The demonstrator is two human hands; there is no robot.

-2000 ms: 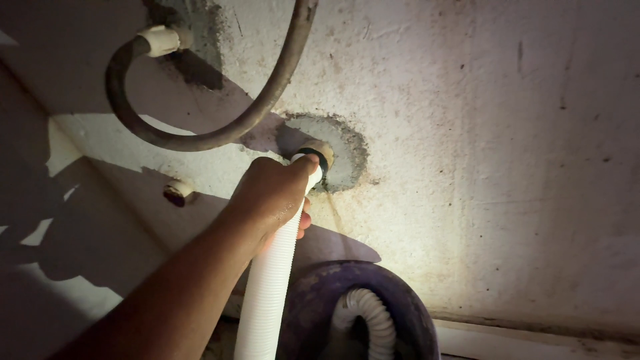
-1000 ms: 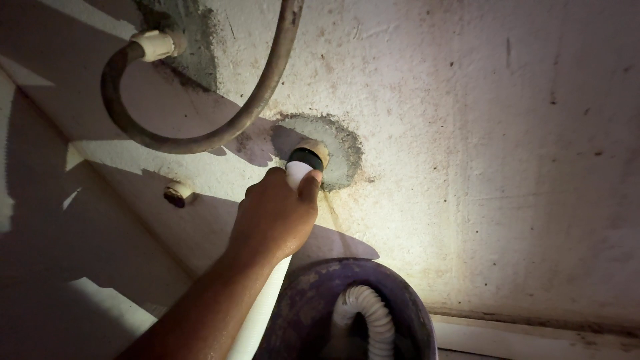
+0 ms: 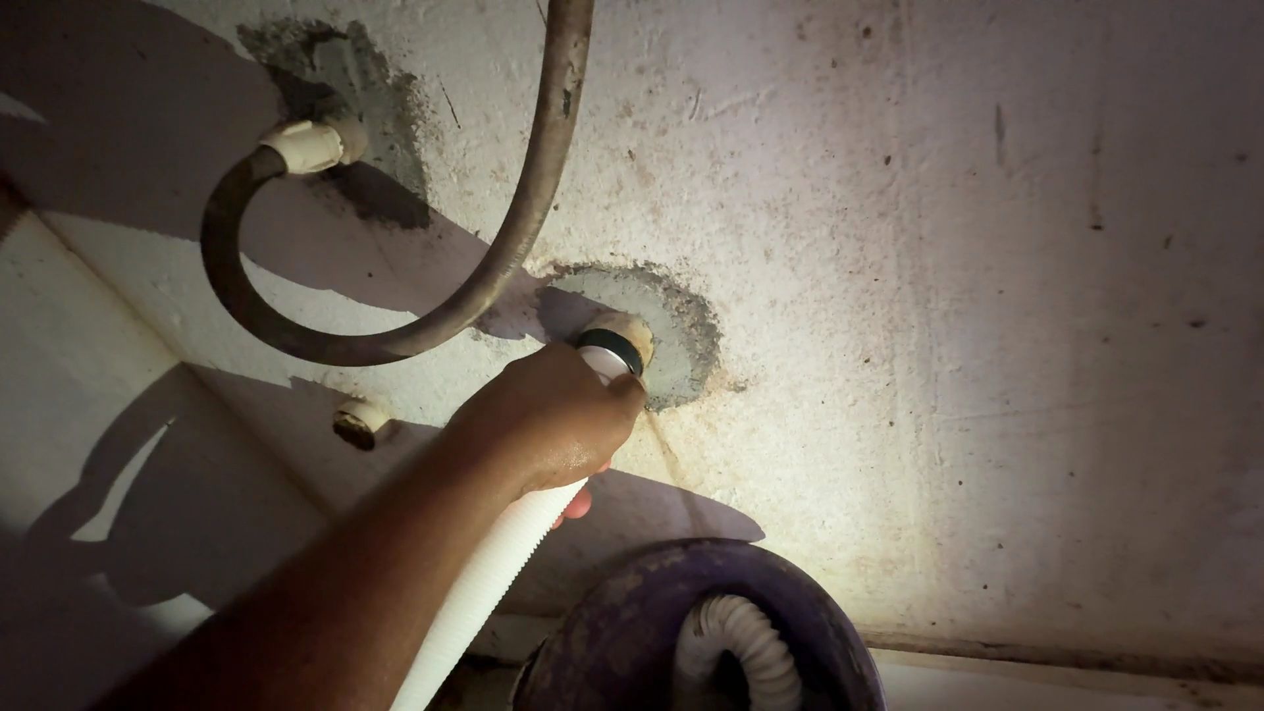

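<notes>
My left hand, reaching in from the lower left, is wrapped around the upper end of a white corrugated drain hose. The hose's smooth white end, with a black rubber ring, is at the mouth of a beige pipe stub in the wall. How far it sits inside the stub cannot be told. A round patch of grey cement surrounds the stub. The fingertips show on the hose's right side; its lower part runs behind my forearm and out of the frame. My right hand is not in view.
A worn grey flexible hose loops from a white fitting at the upper left. A short open pipe stub juts from the wall lower down. Below stands a purple bucket with a ribbed, off-white hose in it.
My left hand has shifted slightly down the hose from the pipe stub, uncovering the black ring and smooth end. The lower part of the white hose now slants more to the left.
</notes>
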